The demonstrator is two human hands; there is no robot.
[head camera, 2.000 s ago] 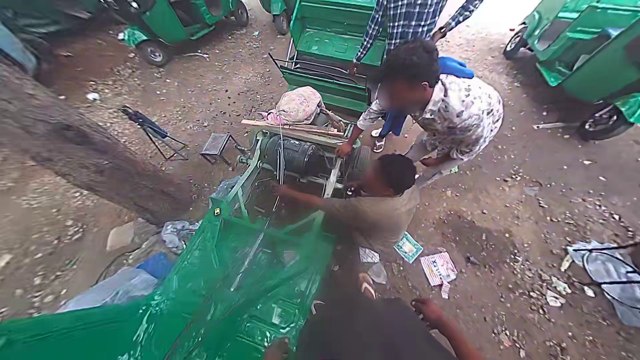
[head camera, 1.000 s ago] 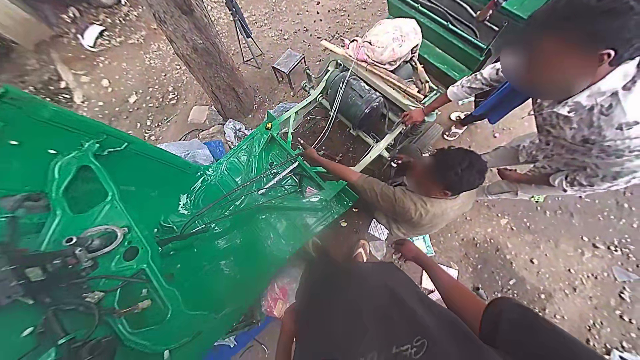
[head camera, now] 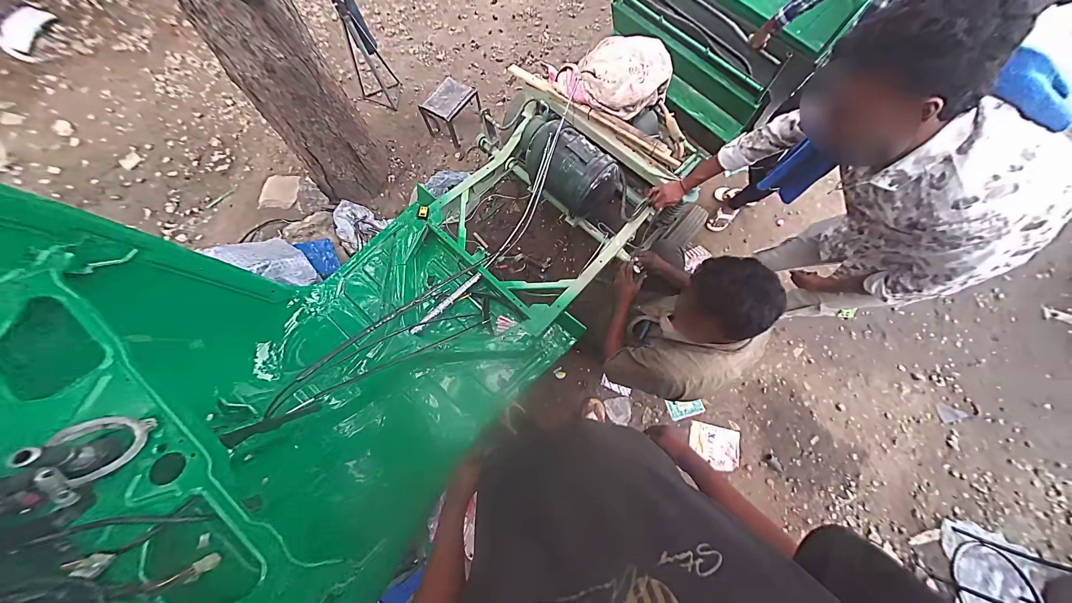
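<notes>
My left hand is blurred at the near edge of the green painted vehicle body; whether it touches the metal is unclear. My right hand hangs beside my dark shirt, above papers on the ground, its fingers partly hidden. Black cables lie along the green floor panel and run to the open rear frame. A crouching person has both hands at the near rail of that frame. A standing person rests a hand on the frame's far part, by the dark cylindrical tank.
A stuffed cloth sack and wooden strips lie across the frame's rear. Beyond stand a small metal stool, a tree trunk and another green vehicle. A paper sheet and plastic sheeting lie on the dirt.
The crouching person's hand has moved from over the green panel's rear edge to the frame's near rail. The view has swung, bringing more of the green body into sight than two seconds ago.
</notes>
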